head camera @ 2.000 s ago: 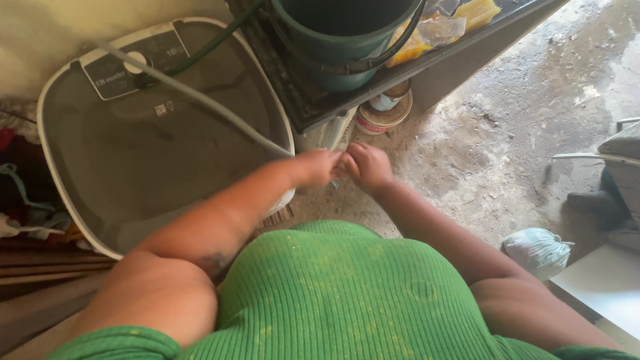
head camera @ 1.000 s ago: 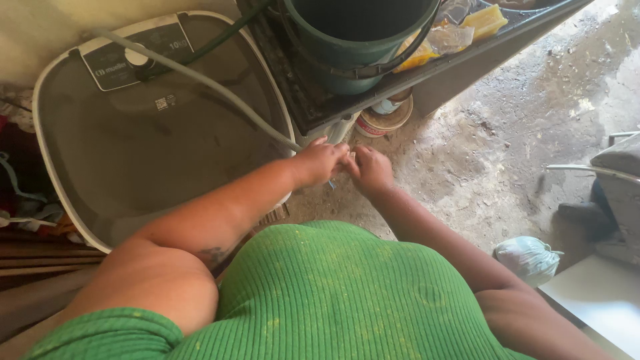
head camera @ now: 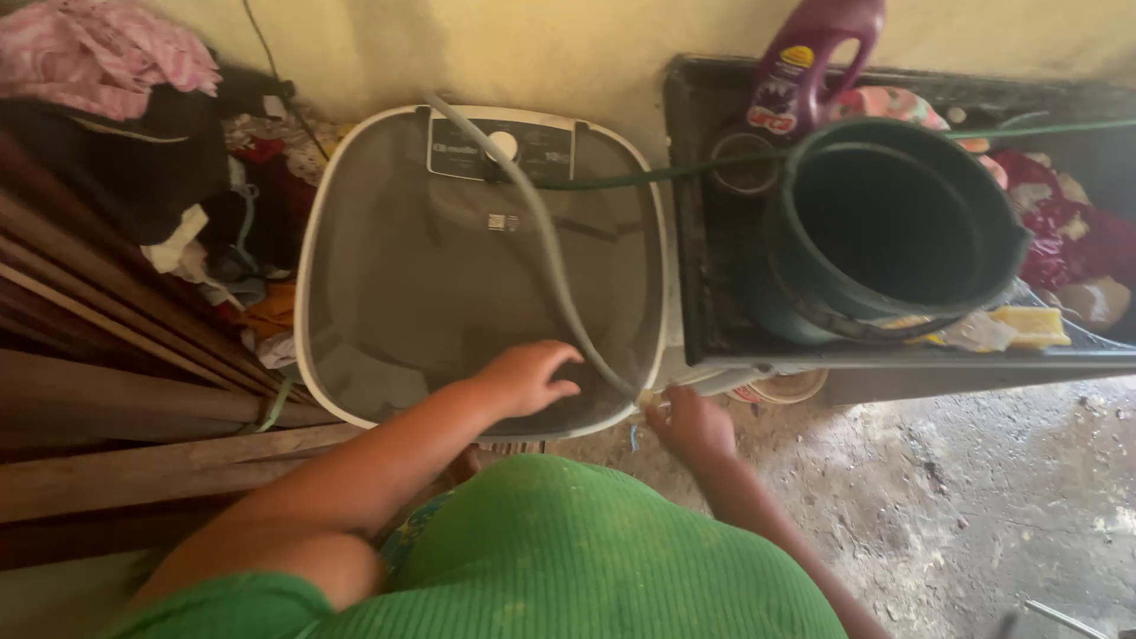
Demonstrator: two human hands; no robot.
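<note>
My left hand [head camera: 532, 377] is over the near part of a washing machine's dark lid [head camera: 417, 293], its thumb and fingers apart and nothing between them. A grey hose [head camera: 552, 257] runs from the control panel [head camera: 550, 153] across the lid to the machine's near right corner. There my right hand [head camera: 692, 426] is closed on the hose's end, at a pale fitting. A thin green hose [head camera: 621, 180] crosses the panel's lower edge and passes toward a dark green bucket [head camera: 803, 257].
The bucket stands in a black sink [head camera: 697, 302] with a purple bottle [head camera: 785, 89], yellow soap [head camera: 1034, 327] and cloths [head camera: 1078, 231]. Wooden boards [head camera: 142, 435] and piled clothes [head camera: 106, 53] lie at left. A round tub [head camera: 790, 387] sits under the sink's edge on the rough floor [head camera: 887, 479].
My left hand has come away from my right hand and moved left over the lid. The view has swung, now showing more of the sink and the clothes.
</note>
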